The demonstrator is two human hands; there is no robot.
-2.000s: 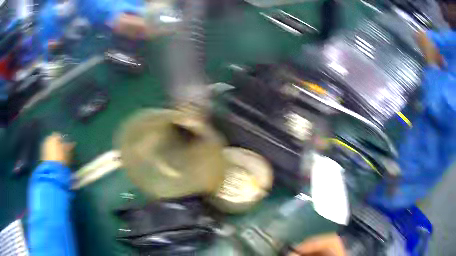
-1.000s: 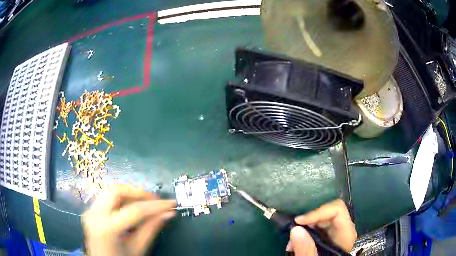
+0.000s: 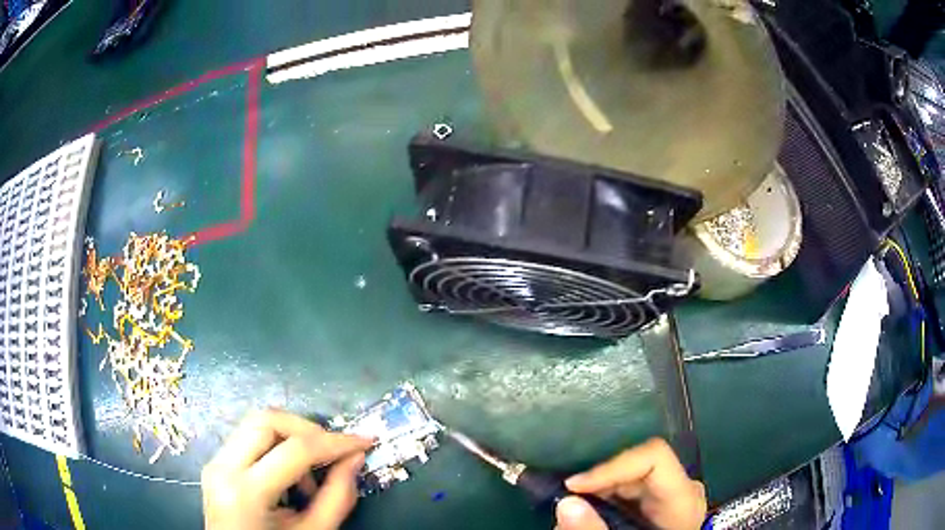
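A small blue circuit board with silver parts (image 3: 399, 424) lies tilted on the green mat at the lower middle. My left hand (image 3: 285, 471) is at the board's left side, its fingertips on or over the board's left edge; whether it grips the board or solder wire is unclear. My right hand (image 3: 637, 487) holds the black handle of a soldering iron (image 3: 482, 451), whose tip is at the board's right edge. A thin solder wire (image 3: 140, 473) runs from the left toward my left hand. A loose pile of orange and white flex parts (image 3: 150, 336) lies left.
A white component tray (image 3: 47, 300) stands at the far left. A black fan (image 3: 534, 243) stands behind the board, with a yellowish fume hood (image 3: 632, 104) above it. A cream tub (image 3: 751, 243), tweezers (image 3: 762, 345) and a white sheet (image 3: 858, 352) are at the right.
The view has shifted, so the fan, tray and pile appear further left. The board has turned to a steeper slant. My left fingers now reach onto its edge. The iron tip remains at its right edge.
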